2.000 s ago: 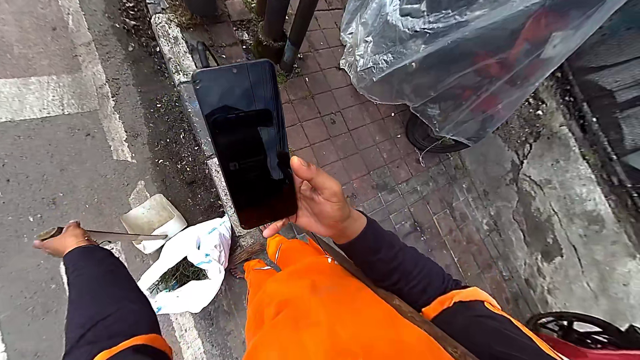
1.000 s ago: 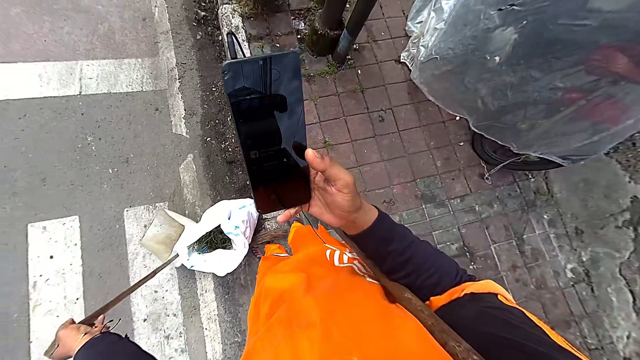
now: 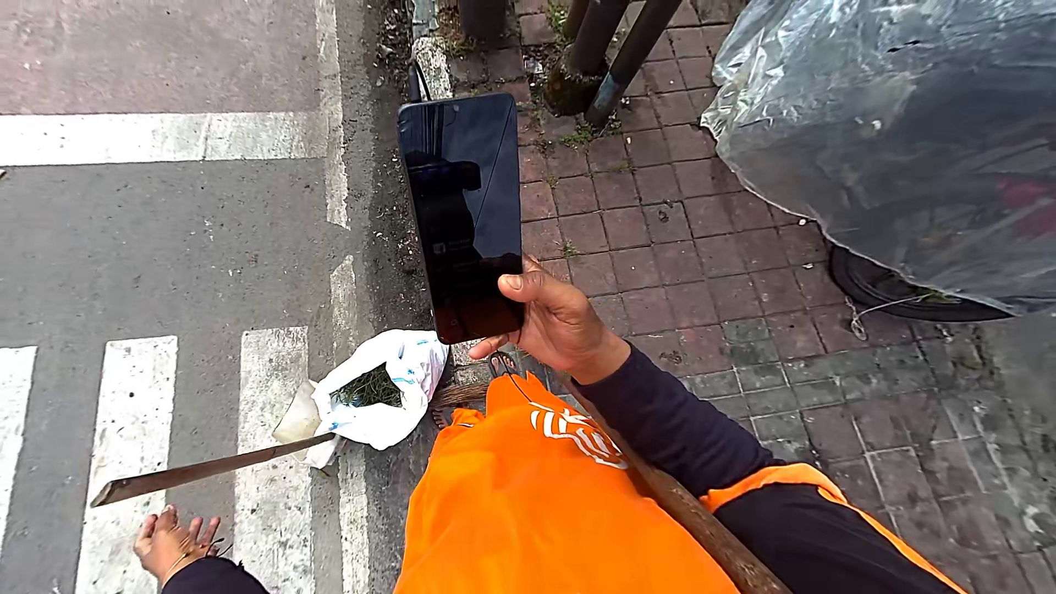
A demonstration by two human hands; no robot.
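A black smartphone [image 3: 466, 219] with a dark, reflecting screen is gripped by my right hand [image 3: 565, 318], its thumb on the lower right edge. My left hand [image 3: 177, 544] is empty, fingers spread, just below the free end of a flat wooden handle [image 3: 214, 470]. That handle leads to a pale dustpan-like scoop [image 3: 299, 412], partly behind a white plastic bag [image 3: 412, 355]. Green plant clippings [image 3: 371, 388] lie in the bag's mouth. A long wooden pole [image 3: 693, 520] passes under my right forearm, beside my orange garment; broom-like bristles [image 3: 462, 394] show near the bag.
White crossing stripes [image 3: 132, 412] mark the asphalt at left. A curb [image 3: 433, 66] divides it from the reddish paved sidewalk [image 3: 660, 272]. Dark posts [image 3: 615, 58] rise at the top. A plastic cover [image 3: 891, 140] drapes something with a black wheel [image 3: 891, 289] at right.
My left hand has let go of the scoop's wooden handle, which it held in both earlier frames. The phone remains in my right hand. The view has shifted.
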